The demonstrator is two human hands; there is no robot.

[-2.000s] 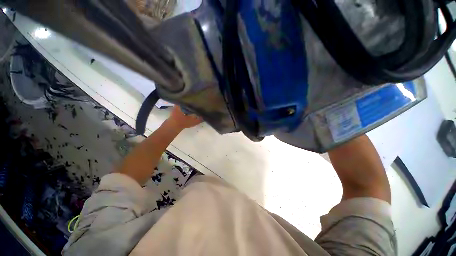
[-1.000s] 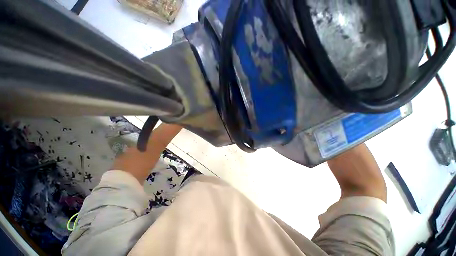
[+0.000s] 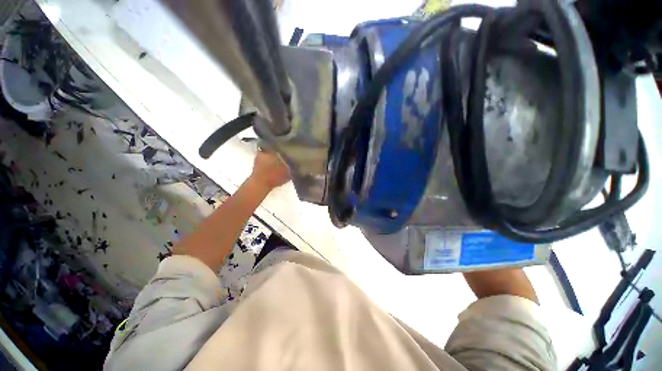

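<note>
The straight knife cutting machine (image 3: 406,130) fills the upper middle, with a blue and silver motor body and its metal upright running to the top left. The black power cable (image 3: 464,167) is looped round the motor. The control box (image 3: 475,248) with its blue label is at the motor's lower edge. A dark curved hook (image 3: 226,135) sticks out beside the upright. My left hand (image 3: 270,170) is partly hidden under the machine's front, and its fingers do not show. My right hand is hidden behind the control box; only the forearm shows below it.
The white table (image 3: 145,90) has its edge running diagonally at left. Dark fabric strips (image 3: 624,311) lie at lower right, and a thin dark strip (image 3: 565,281) lies nearer. A dark wrapped weight (image 3: 617,230) is at right. A pale tub (image 3: 25,87) and scraps are on the floor at left.
The machine has turned and sits lower in view, with its upright now steeper. The control box covers more of my right arm. My left hand shows again at the machine's underside.
</note>
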